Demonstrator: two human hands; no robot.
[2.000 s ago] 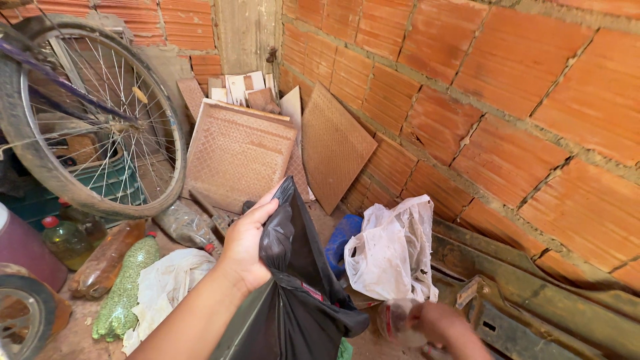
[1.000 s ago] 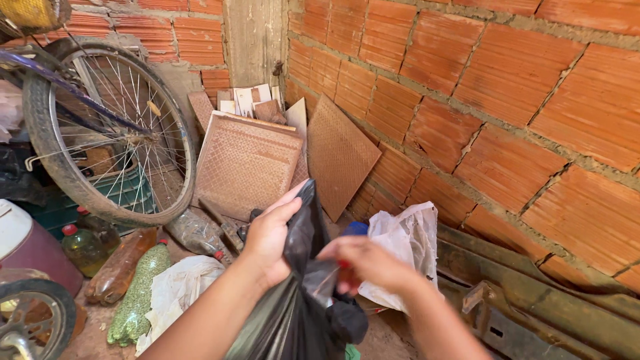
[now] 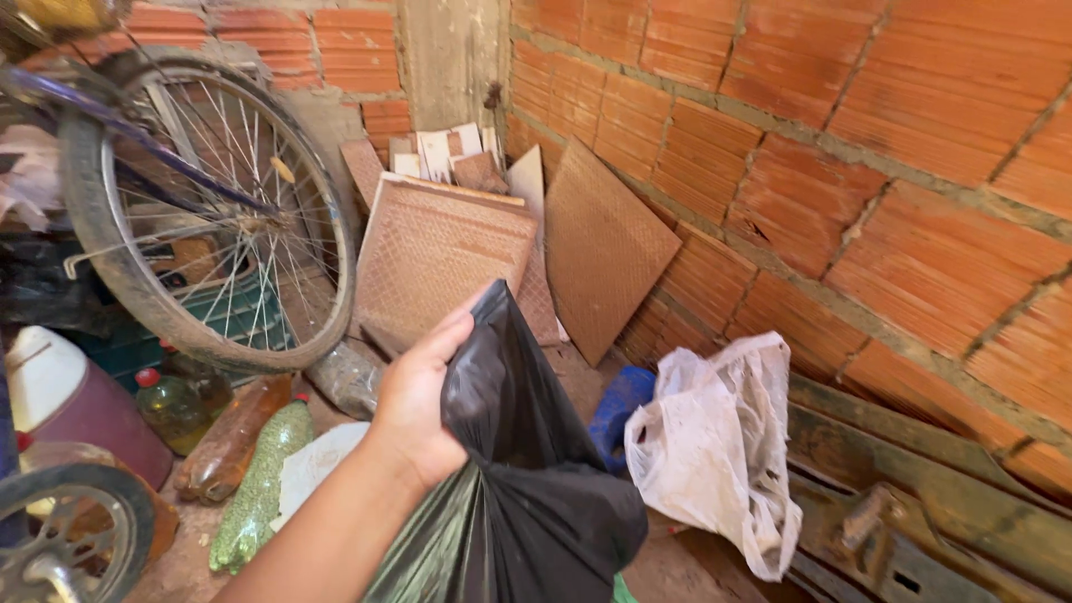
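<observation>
My left hand (image 3: 423,394) grips the top edge of a black plastic garbage bag (image 3: 536,494) and holds it up at the lower middle. The bag bulges below the grip and runs out of the bottom of the frame; its contents are hidden. To the right of the bag lies a crumpled white plastic bag (image 3: 712,444), with a blue object (image 3: 621,410) partly behind it. My right hand is out of the frame.
Ceramic tiles (image 3: 444,251) lean in the corner by the brick wall (image 3: 904,193). A bicycle wheel (image 3: 335,276) stands at left, above plastic bottles (image 3: 264,481) and a small wheel (image 3: 75,536). Dirty metal parts (image 3: 913,502) lie along the right wall.
One second ago my right hand was at the black bag with something reddish at its fingers; it has left the view. My left hand still grips the bag.
</observation>
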